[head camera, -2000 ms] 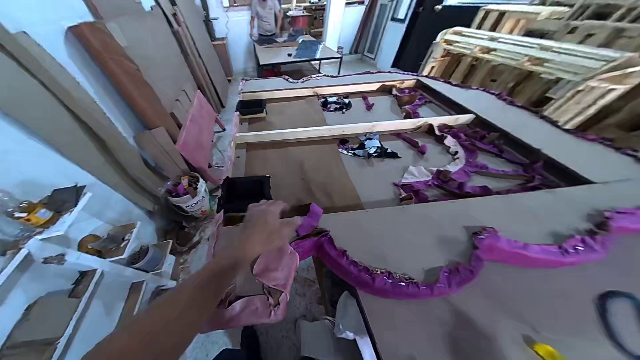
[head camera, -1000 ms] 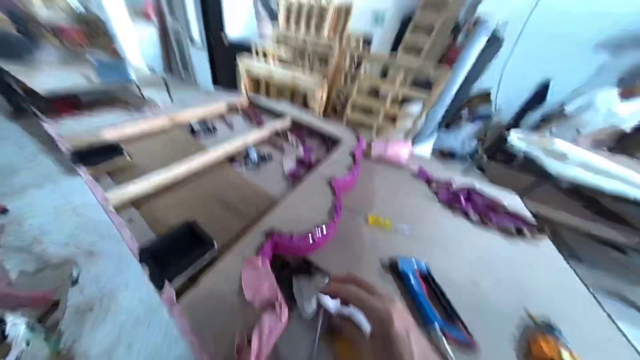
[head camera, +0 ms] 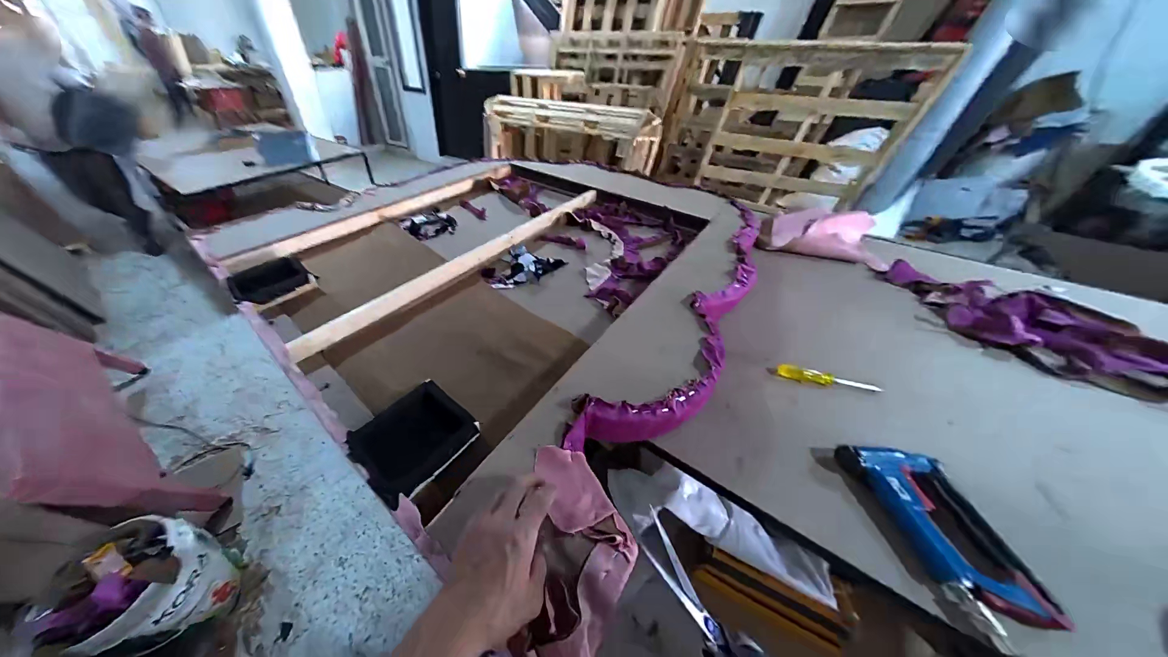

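Observation:
My left hand (head camera: 497, 561) is at the bottom centre, its bent fingers on the left edge of a pink fabric piece (head camera: 579, 497). The pink fabric hangs in folds beside the hand and meets a gathered magenta fabric strip (head camera: 652, 415), which curves along the grey board. Just right of the folds, scissors (head camera: 680, 579) stand with parted blades pointing up and left; their handles run to the lower edge. A blurred shape at the bottom right may be part of my right hand, but its grip cannot be made out. A blue-and-black staple gun (head camera: 949, 529) and a yellow-handled screwdriver (head camera: 826, 378) lie on the board.
The large wooden frame (head camera: 447, 274) has crossbars and black boxes (head camera: 415, 438) at its left side. White plastic (head camera: 712, 506) lies in the near opening. Magenta scraps (head camera: 1031, 324) lie at right. A scrap bucket (head camera: 151, 593) is lower left; a person (head camera: 96, 137) stands behind.
The view has swung right since two seconds ago. One second ago a hand was by the white plastic; now my left hand is at the pink fabric and the scissors show with parted blades.

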